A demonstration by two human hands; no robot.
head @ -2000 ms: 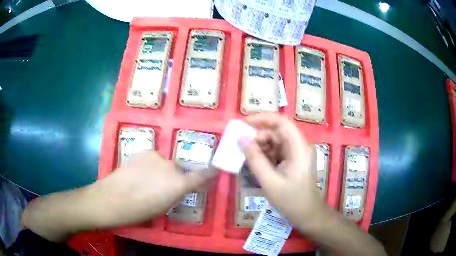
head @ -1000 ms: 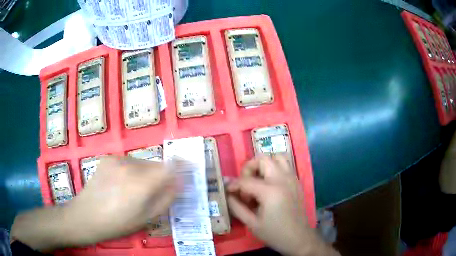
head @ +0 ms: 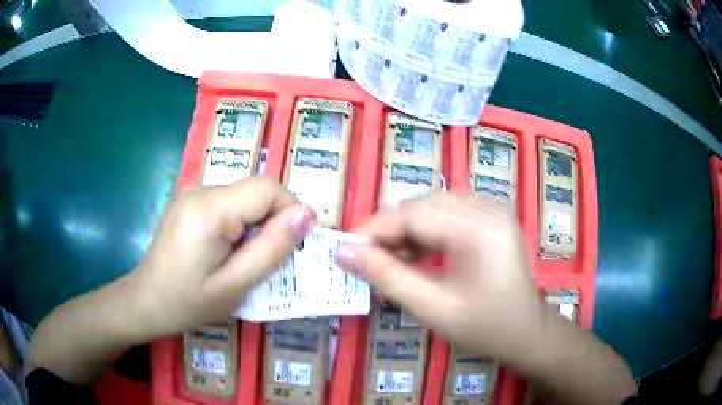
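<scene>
My left hand and my right hand hold a white printed label strip between them, above the middle of the red phone tray. Left thumb and finger pinch its upper left part. Right thumb and fingertips are at its upper right edge; the right hand is slightly blurred. Gold phones without back covers, such as the far right one, lie in two rows of tray pockets. My hands and the strip hide parts of several phones. Near-row phones, such as the left one, show small white labels.
A thick label roll stands at the tray's far edge. Blank white backing paper curls to its left. The dark green bench shows on both sides. Part of another red tray is at the right rim.
The view has swung back left. The strip, earlier hanging lengthwise over the near row, is now held crosswise by both hands. The right hand has come from a near-row phone to the strip's edge.
</scene>
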